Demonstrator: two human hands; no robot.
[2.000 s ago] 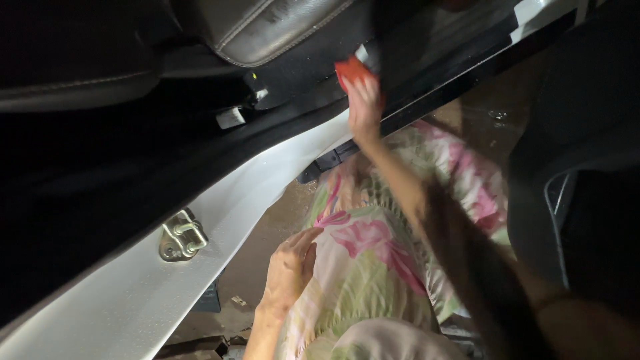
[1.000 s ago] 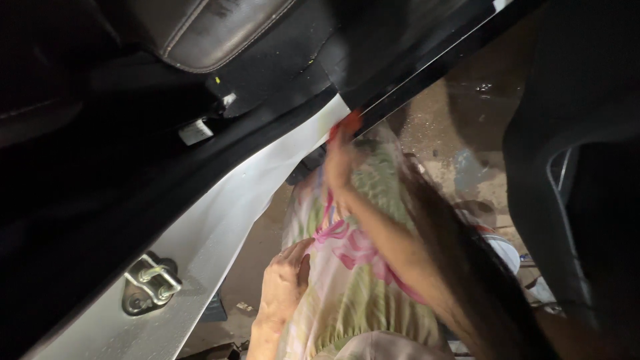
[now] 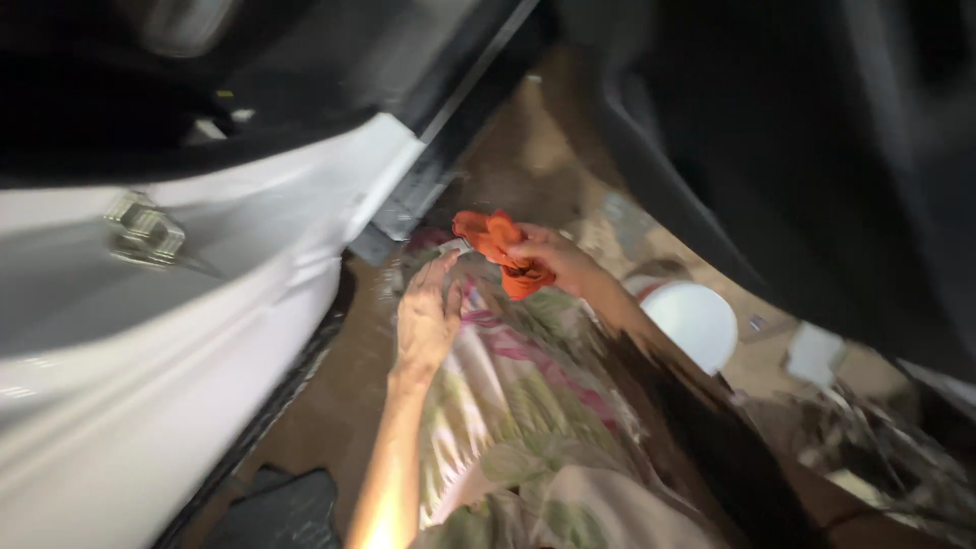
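Observation:
A crumpled orange cloth [image 3: 507, 252] is held in my right hand [image 3: 560, 259], above the lap of a floral garment [image 3: 526, 366]. My left hand [image 3: 431, 313] is just left of the cloth, its fingertips at a small whitish item [image 3: 455, 246]; whether it grips that item cannot be told. To the left runs the white painted door frame of a car [image 3: 305, 183], with a metal door striker or hinge [image 3: 143, 230] on it, blurred.
A dark car door panel [image 3: 778, 152] fills the upper right. On the brown ground stand a white round container [image 3: 692, 324] and a pale flat piece [image 3: 814, 354]. A dark mat-like object [image 3: 278, 511] lies at the lower left.
My right hand has come away from the car's sill with the orange cloth, to above the lap. My left hand has left the garment over the thigh and is near the cloth. The view has shifted.

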